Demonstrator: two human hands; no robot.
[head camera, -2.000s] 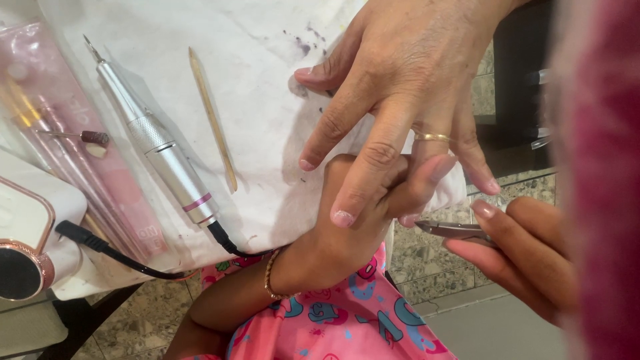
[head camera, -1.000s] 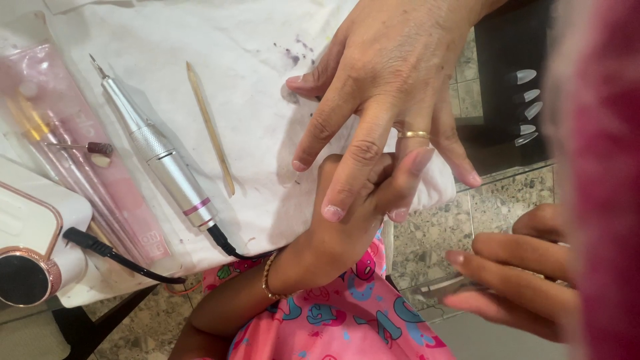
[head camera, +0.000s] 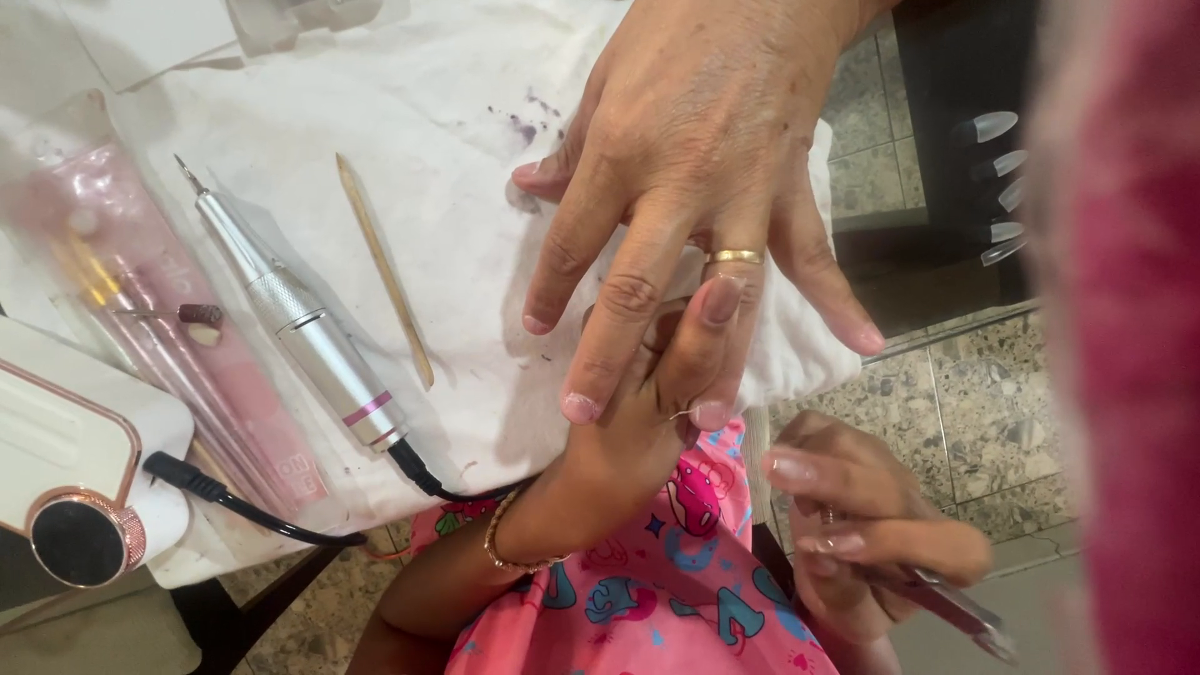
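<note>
My left hand, with a chain bracelet at the wrist, reaches up from below and holds the ring finger of another person's hand, my thumb lying over that finger. The other person's hand is spread palm down and wears a gold ring. A thin whitish strand shows at the held finger's tip. My right hand, to the right and apart from that hand, has its fingers curled around metal cuticle nippers, which point down and right. My fingers hide part of the nippers.
On the white cloth lie a wooden cuticle stick, a silver nail drill handpiece with a black cable, and a pink pouch. A white device stands at left. Clear nail tips are at right.
My right hand has moved away from the held fingertip, and the nippers in it have turned from pointing left to pointing down and right. My left hand still holds the finger.
</note>
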